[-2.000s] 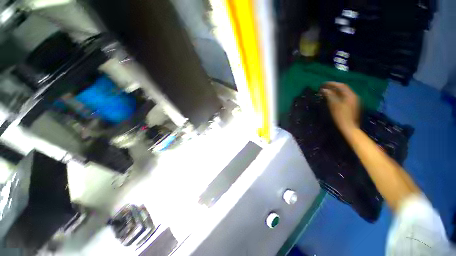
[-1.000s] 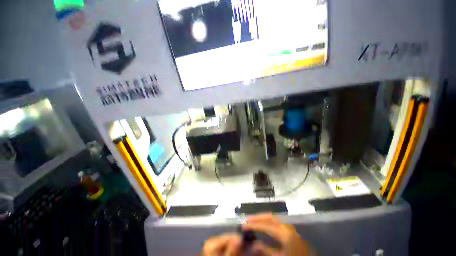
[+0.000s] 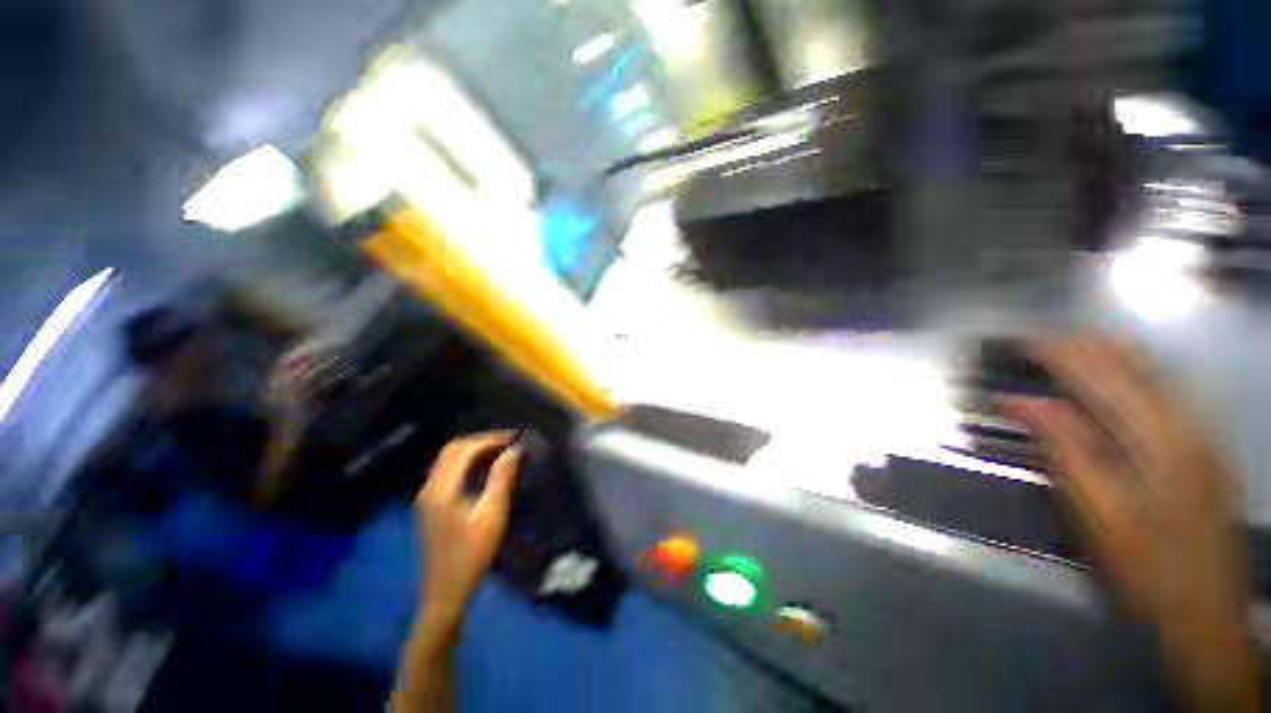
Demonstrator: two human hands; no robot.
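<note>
The view is tilted and blurred. My left hand [image 3: 467,508] is over the black blister tray [image 3: 558,522] left of the machine, thumb and index finger close together at its surface; I cannot tell whether a part is between them. My right hand [image 3: 1129,481] reaches into the machine opening at the right, its fingertips at the dark fixture [image 3: 1011,404] on the bright bed. Blur hides whether it holds a part.
The grey front panel [image 3: 892,599] carries an orange-lit button [image 3: 673,556], a green-lit one [image 3: 732,582] and a pale one [image 3: 802,621]. A yellow light curtain bar [image 3: 488,314] stands at the opening's left side. A blurred person [image 3: 174,369] is at far left.
The view has swung down and to the left side of the machine. My hands, together in front of the panel a second ago, are now apart: left over the tray, right at the fixture.
</note>
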